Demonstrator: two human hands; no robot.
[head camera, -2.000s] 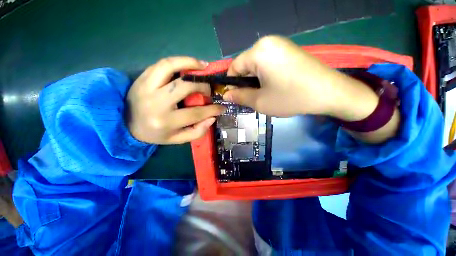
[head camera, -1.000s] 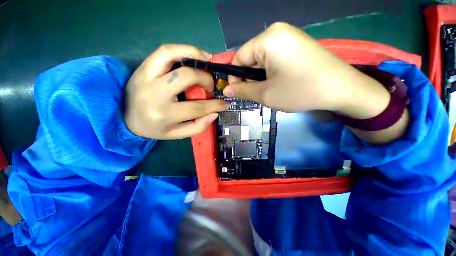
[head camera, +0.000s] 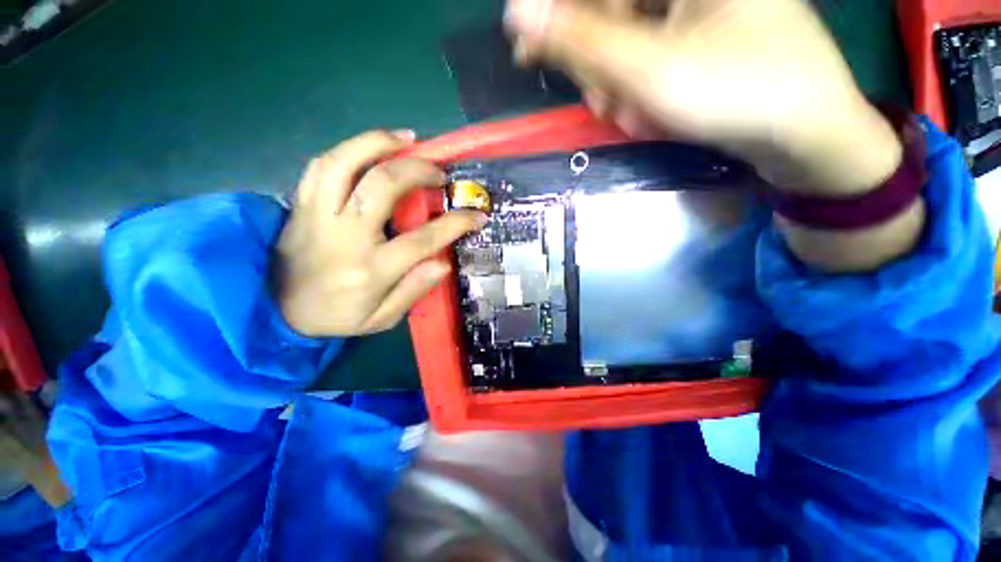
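The open tablet (head camera: 516, 368) lies in the red foam tray (head camera: 571, 412). Its mainboard (head camera: 516, 288) with silver-grey shields is at the left end, a large glossy silver plate (head camera: 670, 280) at the right. A small amber-gold piece (head camera: 469, 197) sits at the board's upper left corner. My left hand (head camera: 357, 247) rests over the tray's left edge, index fingertip and thumb on either side of the amber piece, touching the corner. My right hand (head camera: 703, 82) is raised over the tray's far edge, blurred and cut off by the top edge; no tweezers show, and its grip is unclear.
Black sheets (head camera: 494, 82) lie on the green bench (head camera: 220, 110) beyond the tray, mostly hidden by my right hand. Another red tray (head camera: 922, 66) with a tablet stands at the right edge. A red edge (head camera: 17, 335) and part of another person's arm (head camera: 38, 456) show at far left.
My right hand has moved up and away from the board corner towards the black sheets, and the black tweezers are no longer visible. My left hand stays at the corner. The amber piece is now uncovered.
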